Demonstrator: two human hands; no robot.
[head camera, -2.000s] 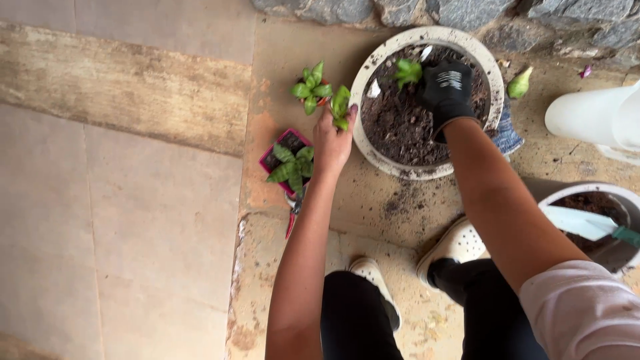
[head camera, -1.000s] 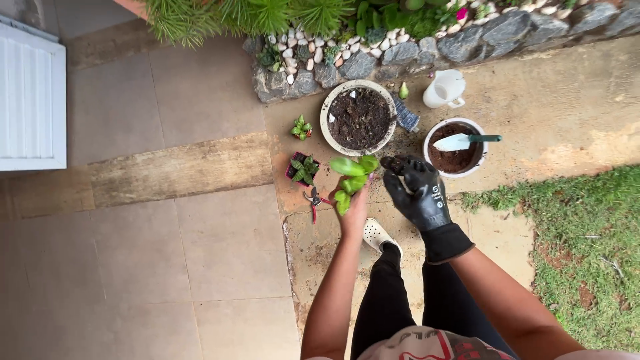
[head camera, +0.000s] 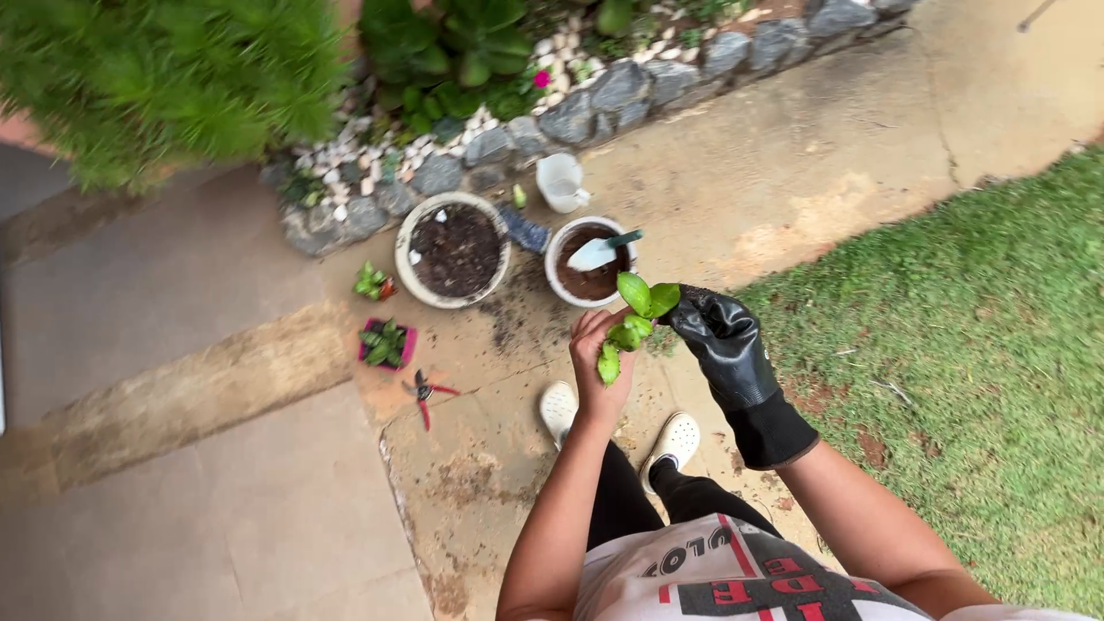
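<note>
In the head view my bare left hand (head camera: 599, 358) holds leafy green plant cuttings (head camera: 634, 323) in front of my body. My right hand (head camera: 718, 341), in a black coated glove, has its fingertips closed at the right side of the same cuttings; their lower ends are hidden by the hands. Beyond them a round pale pot (head camera: 504, 250) holds dark soil. A smaller white pot (head camera: 552, 269) with brown soil has a hand trowel (head camera: 595, 254) lying in it, just past the leaves.
Red-handled pruning shears (head camera: 423, 393) lie open on the paving, near a small plant in a pink pot (head camera: 409, 345) and another small plant (head camera: 369, 282). A white jug (head camera: 561, 183) and a blue cloth (head camera: 524, 230) are by the stone border (head camera: 569, 118). Grass (head camera: 966, 345) lies right.
The gloved hand has left the soil of the round pot and come to the cuttings. My left hand has drawn back toward my body with them. The view has shifted and widened.
</note>
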